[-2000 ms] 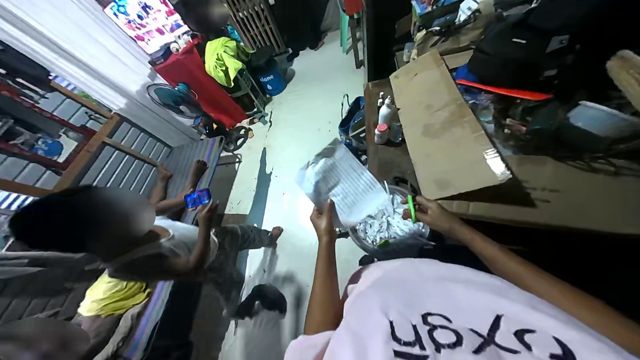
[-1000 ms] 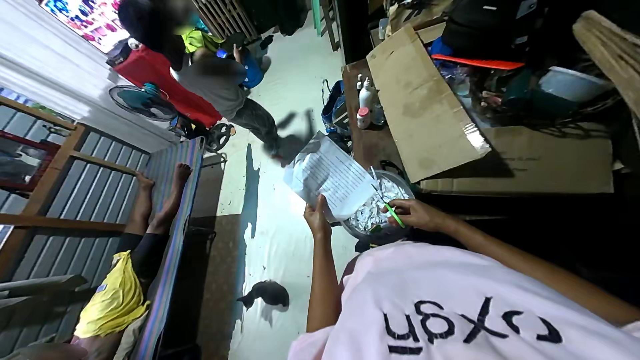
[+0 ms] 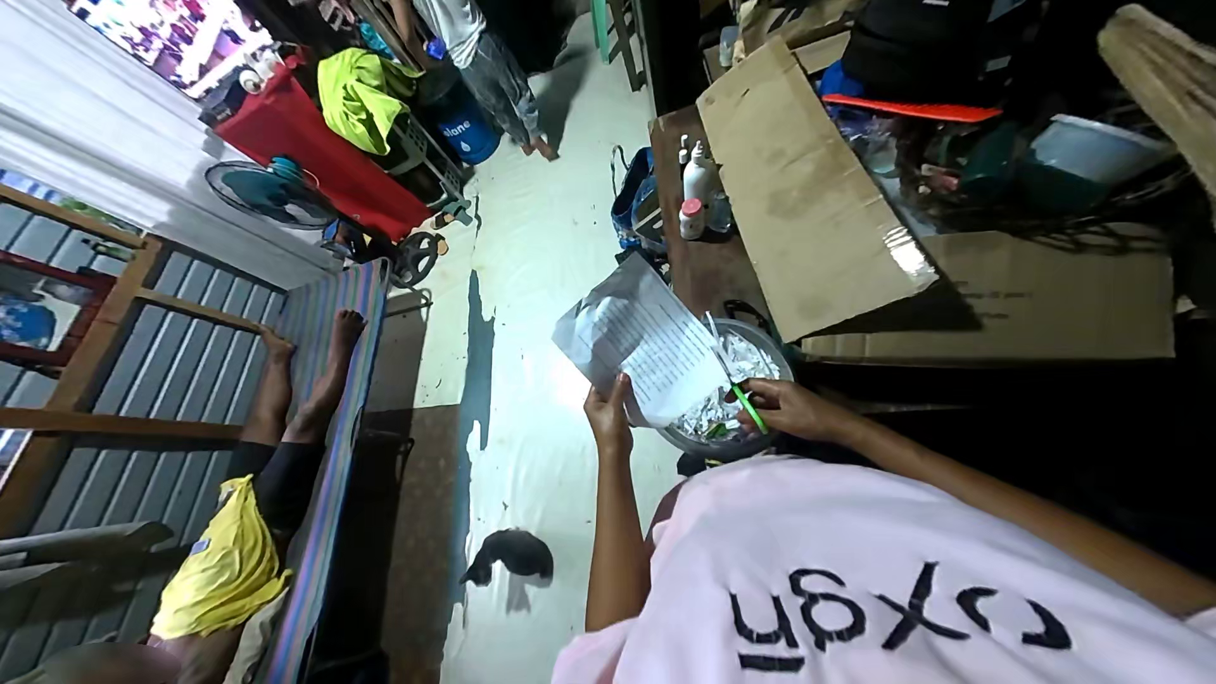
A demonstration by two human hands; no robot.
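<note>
My left hand (image 3: 610, 415) pinches the lower edge of a sheet of paper (image 3: 646, 342) that bears lines of writing. My right hand (image 3: 781, 408) grips green-handled scissors (image 3: 747, 407), whose blades point up beside the sheet's right edge. Whether the blades touch the paper I cannot tell. Below both hands is a round basin (image 3: 785, 353) holding many small cut pieces of paper (image 3: 712, 418). The sheet hides part of the basin's left side.
A cardboard sheet (image 3: 807, 190) and bottles (image 3: 696, 179) lie on the wooden table (image 3: 693, 264) ahead. A dark cat (image 3: 513, 556) is on the floor at left. One person lies on a striped bench (image 3: 328, 494); another stands near a blue container (image 3: 465, 128).
The other person has moved from the left bench side to the far end of the floor. My hands still hold the paper and scissors over the basin.
</note>
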